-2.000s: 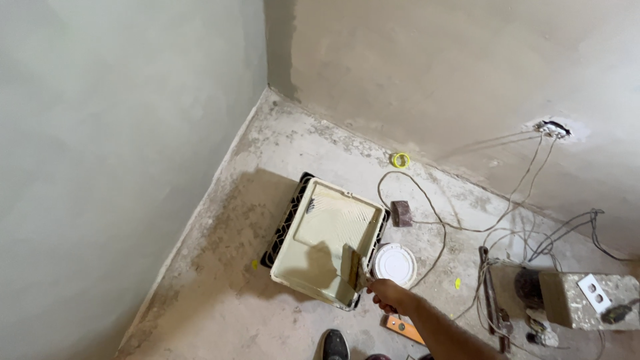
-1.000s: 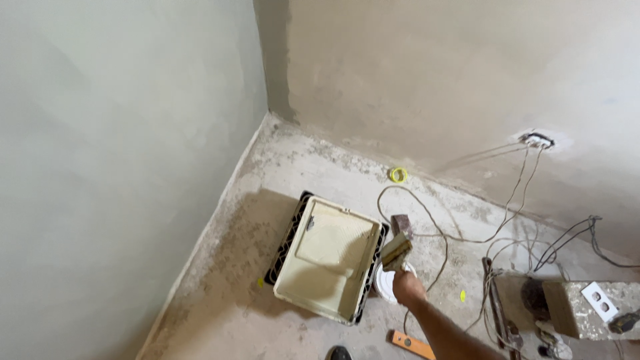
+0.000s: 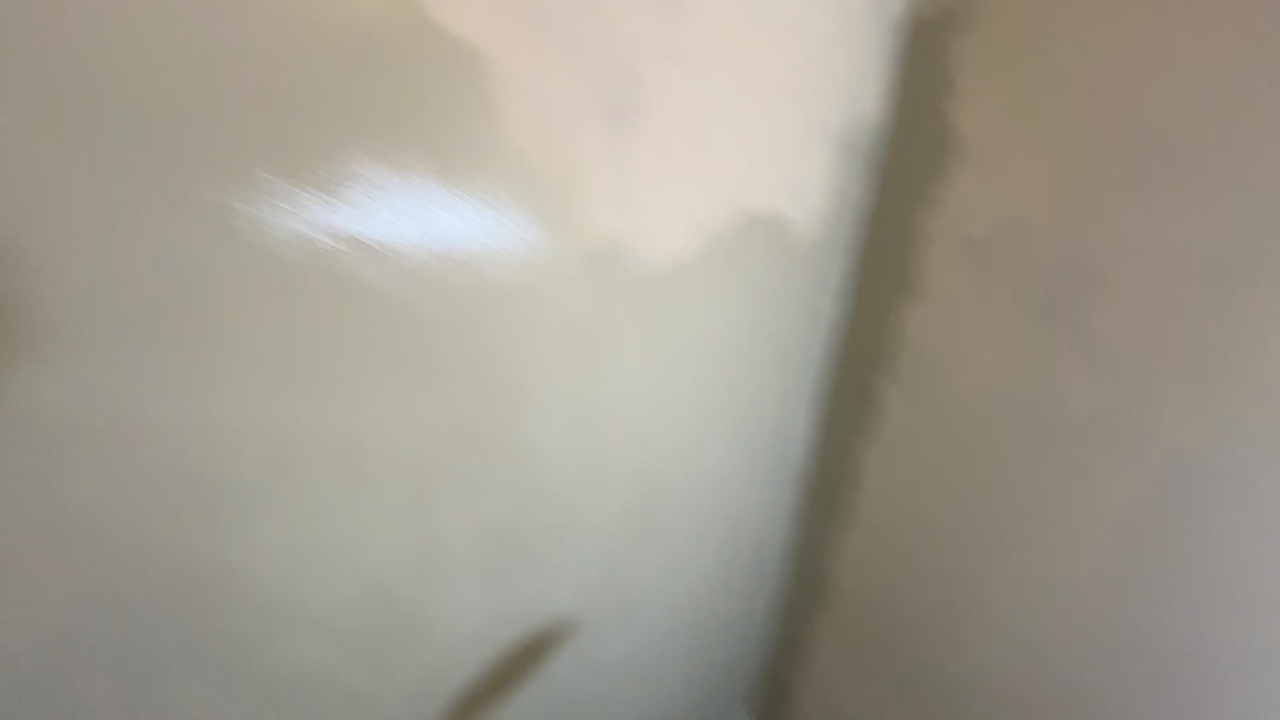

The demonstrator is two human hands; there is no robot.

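The head view is badly blurred. A narrow brown shape (image 3: 510,672), perhaps the end of the brush, rises slantwise from the bottom edge, left of the wall corner. What holds it is below the picture, and neither of my hands shows. Behind it is the left wall (image 3: 400,450), coated grey-green over its lower part, with a paler pinkish patch (image 3: 650,120) above that has an uneven edge. A bright white glare or light spot (image 3: 400,212) lies at the upper left.
The corner runs steeply from top right to lower middle, with a dark olive strip (image 3: 865,350) along it. To its right stands the brownish right-hand wall (image 3: 1080,400).
The view has swung up from the floor to the walls. A second ago my right hand held a brush above the white lid beside the paint tray; hand, tray and lid are now out of view.
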